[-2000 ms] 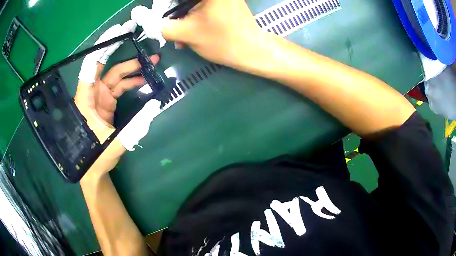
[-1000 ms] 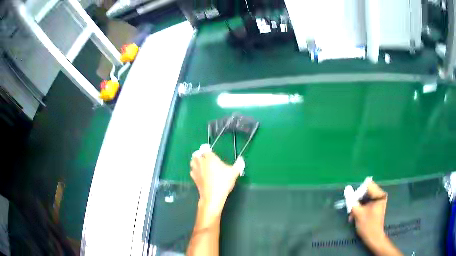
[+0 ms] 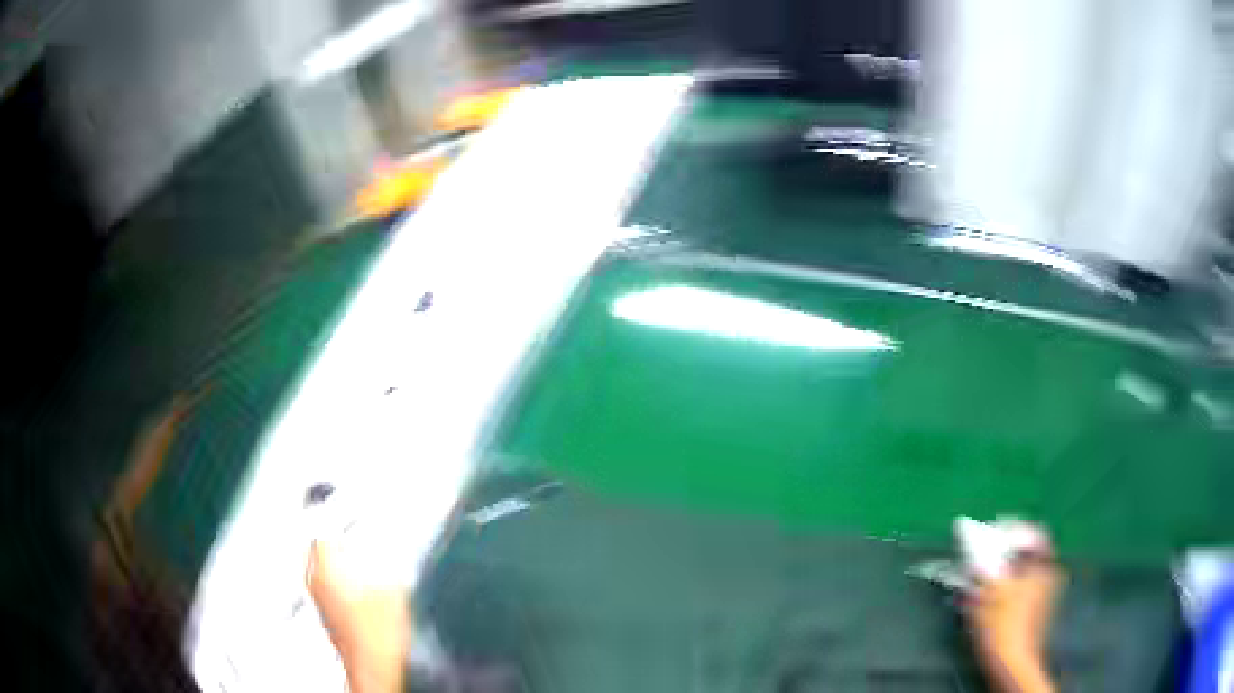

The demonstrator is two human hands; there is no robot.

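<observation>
The whole view is motion-blurred. My left hand [image 3: 359,609] is over the white side conveyor [image 3: 541,176] at the lower left; its fingertips melt into the white surface, and whether it holds anything cannot be told. Small dark spots lie on the white surface just beyond it and farther up; no phone frame outline can be made out. My right hand [image 3: 1018,602], with white finger cots, is at the lower right over the dark mat's far edge. It holds the tweezers [image 3: 934,574], a blurred pale tip pointing left.
The glossy green conveyor belt [image 3: 812,433] crosses the middle with a lamp reflection. Yellow-orange emergency stop boxes [image 3: 399,187] stand beyond the white conveyor. A cream machine cabinet [image 3: 1056,122] is at the back right. Part of the blue reel [image 3: 1215,650] shows at the right edge.
The view has swung left. My left hand has moved from the green belt, where it held a dark phone frame, onto the white conveyor. My right hand still holds the tweezers at the lower right.
</observation>
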